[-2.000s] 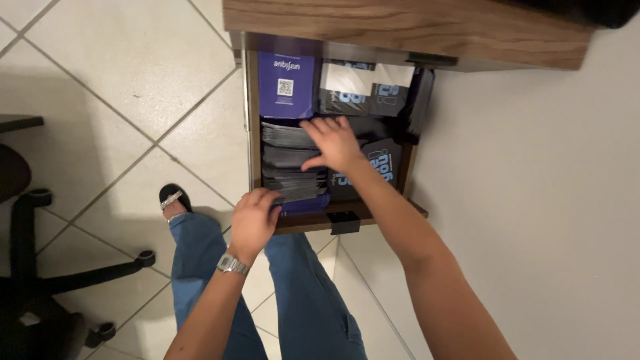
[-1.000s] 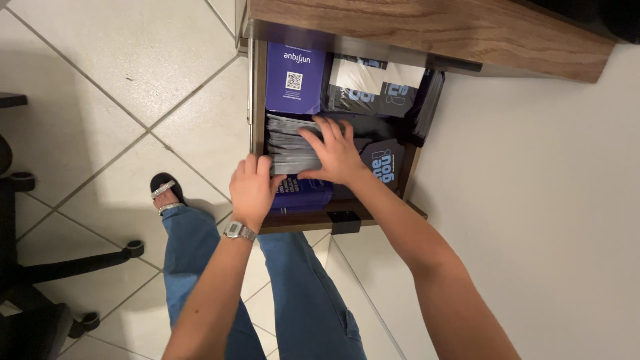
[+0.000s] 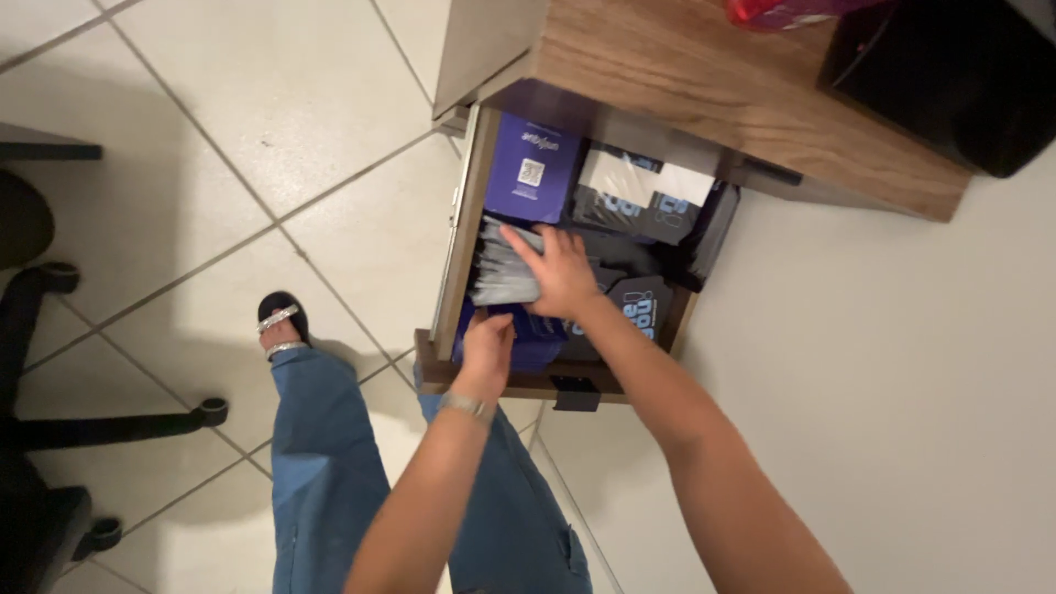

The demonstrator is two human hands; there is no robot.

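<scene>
An open drawer (image 3: 436, 375) holds stacks of printed cards and packets. My right hand (image 3: 561, 272) rests on a row of grey plastic-wrapped packets (image 3: 505, 268), its fingers spread over their right part. At the drawer's near left corner, my left hand (image 3: 488, 342) reaches in with its fingertips by purple printed packs (image 3: 532, 351); whether it grips one is hard to tell. A purple card with a printed code (image 3: 528, 169) lies at the back left. Dark cards in clear wrap (image 3: 635, 198) are beside it, and more dark printed cards (image 3: 639, 305) lie right of my right hand.
A wood-look cabinet top (image 3: 701, 82) overhangs the drawer's back, with a black object (image 3: 949, 82) and part of a red item (image 3: 775, 12) on it. A white wall (image 3: 891, 346) stands right. An office chair base (image 3: 107, 429) is on the tiled floor at left.
The grey packets are bunched farther from the drawer's front than two seconds ago, and more of the purple packs shows. My left hand has come off the grey row toward those packs. The view has shifted.
</scene>
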